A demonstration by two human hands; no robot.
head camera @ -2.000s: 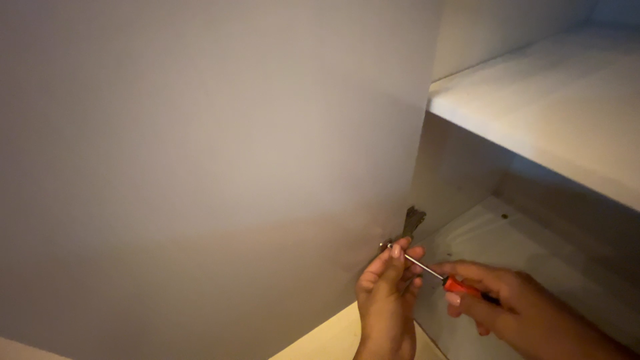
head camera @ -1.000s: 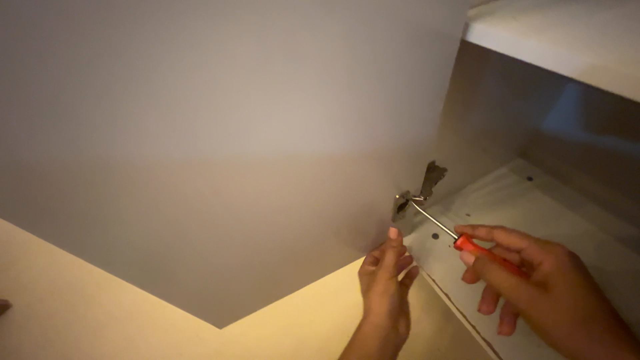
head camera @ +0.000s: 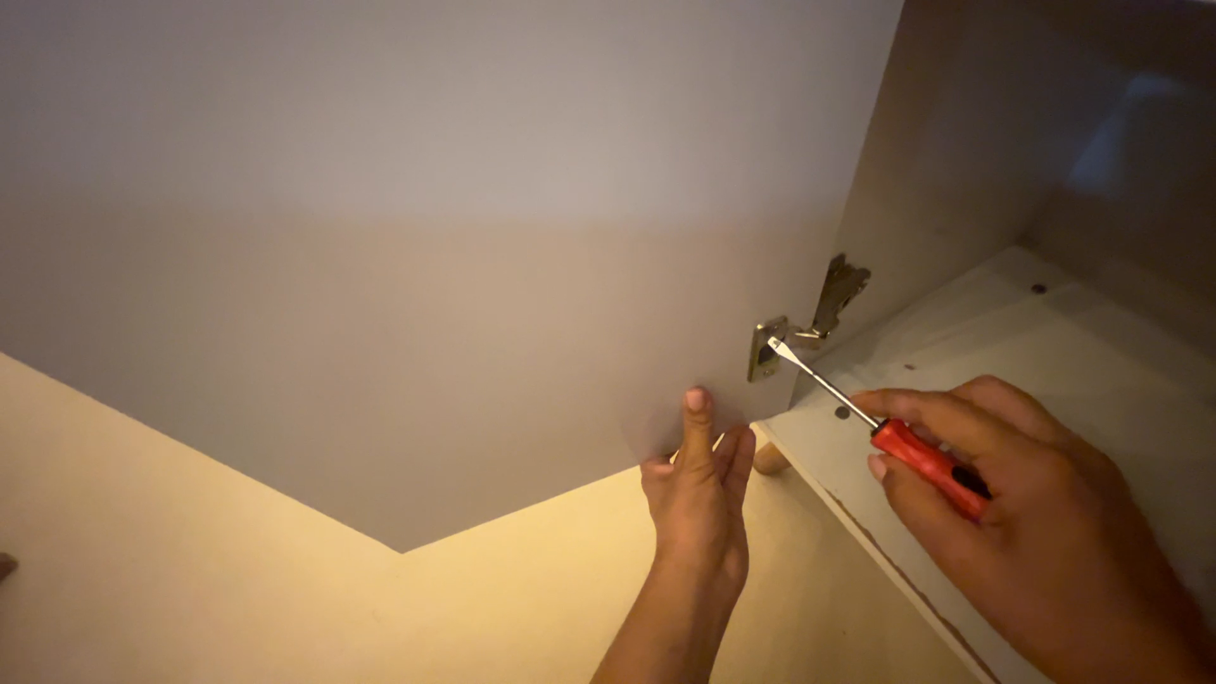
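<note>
My right hand (head camera: pixel 1026 494) holds a flat-blade screwdriver (head camera: pixel 926 465) by its red and black handle. The blade tip lies over the cup plate of a metal cabinet hinge (head camera: pixel 768 350); whether it touches is unclear. The hinge's arm (head camera: pixel 839 293) reaches to the cabinet's side wall. My left hand (head camera: pixel 698 494) is at the lower edge of the grey cabinet door (head camera: pixel 427 313), thumb against its face and fingers partly hidden behind the edge.
The cabinet's bottom panel (head camera: pixel 959 351) lies at the right, with dark round spots on it and a chipped front edge. A rounded leg (head camera: pixel 771 459) shows beneath. Pale floor (head camera: pixel 237 608) extends below the door. A small brown object (head camera: pixel 7 565) sits at the left edge.
My left hand has moved down from the hinge to the door's lower edge. The hinge, earlier largely covered by my fingers, now shows. The view has shifted.
</note>
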